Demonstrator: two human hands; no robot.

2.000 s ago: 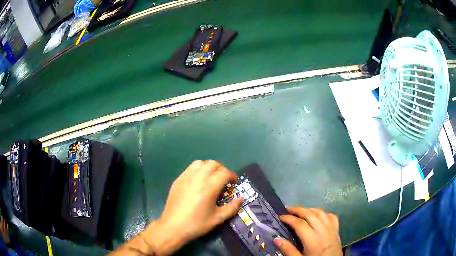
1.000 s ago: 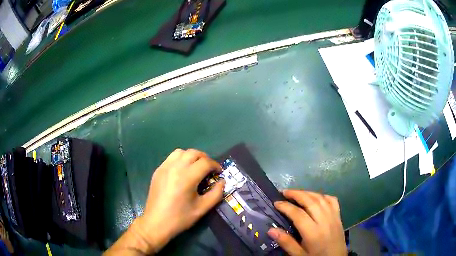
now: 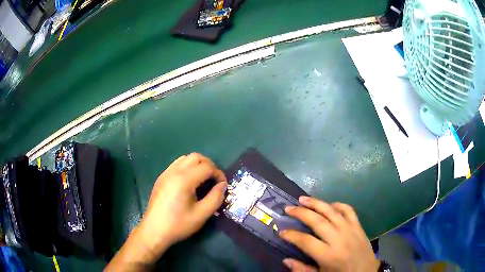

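Note:
An opened phone body [image 3: 257, 211] lies tilted on a black foam pad [image 3: 255, 159] in front of me. Its silver-white main board [image 3: 245, 195] is at the upper left end, with an orange flex cable [image 3: 261, 215] beside it. My left hand [image 3: 186, 196] is at the board end, thumb and index finger pinched at the phone's left edge; what lies between the fingertips is hidden. My right hand [image 3: 329, 234] rests on the lower right part of the phone, fingers spread over its right edge and surface, holding it against the pad.
Stacked phones on black pads [image 3: 72, 196] stand at the left. Another phone [image 3: 214, 15] on a pad lies on the green belt beyond the pale rail [image 3: 207, 63]. At the right are a mint-green fan [image 3: 444, 58], white paper [image 3: 380, 85] and a dark pen [image 3: 395, 121].
The phone has turned, its lower end swinging right. My right hand has shifted further over its surface. My left hand remains at the board end. The view has moved, placing the belt higher.

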